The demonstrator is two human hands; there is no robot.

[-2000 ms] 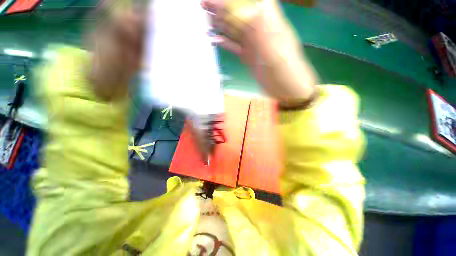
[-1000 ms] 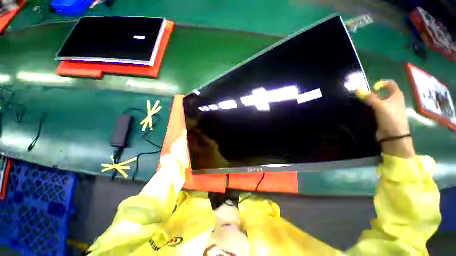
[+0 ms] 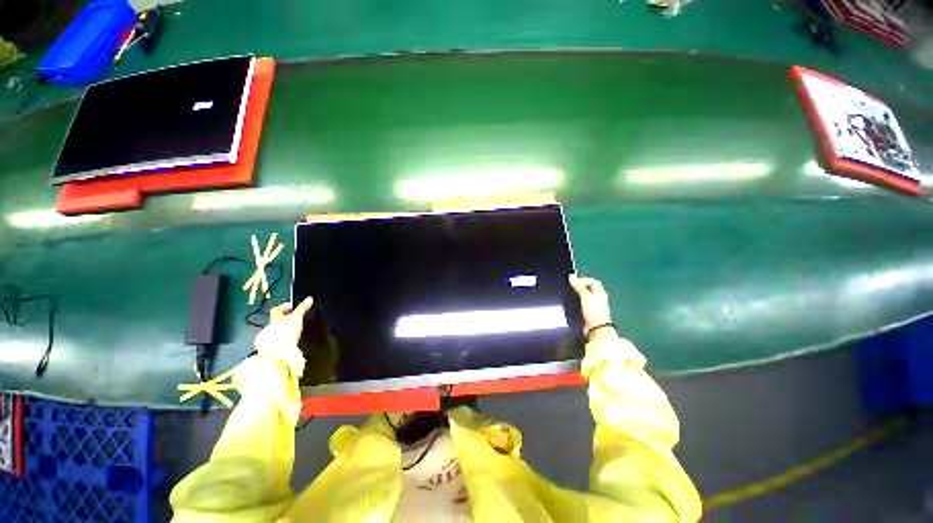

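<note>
An all-in-one PC [image 3: 430,276] lies screen up in front of me, its black panel dark with a small white label at the right and a silver lower edge. It rests on a red-orange pad [image 3: 379,402] whose edges stick out below and above it. My left hand [image 3: 286,325] holds its left edge. My right hand [image 3: 591,301] holds its right edge, with a dark band at the wrist. A black power adapter [image 3: 204,308] lies left of the PC between crossed yellow tapes [image 3: 264,268]. Its thin cable runs toward the PC.
Another screen-up unit [image 3: 153,117] lies on a red-orange pad at the upper left. An open-back unit [image 3: 864,131] lies at the upper right. A blue bin [image 3: 86,41] is at the far left. A loose black cable [image 3: 48,337] lies left. A blue pallet [image 3: 87,460] stands below.
The PC, tilted and raised at its right a second ago, now lies flat on the pad. My right hand has come down and left with it. The view has shifted.
</note>
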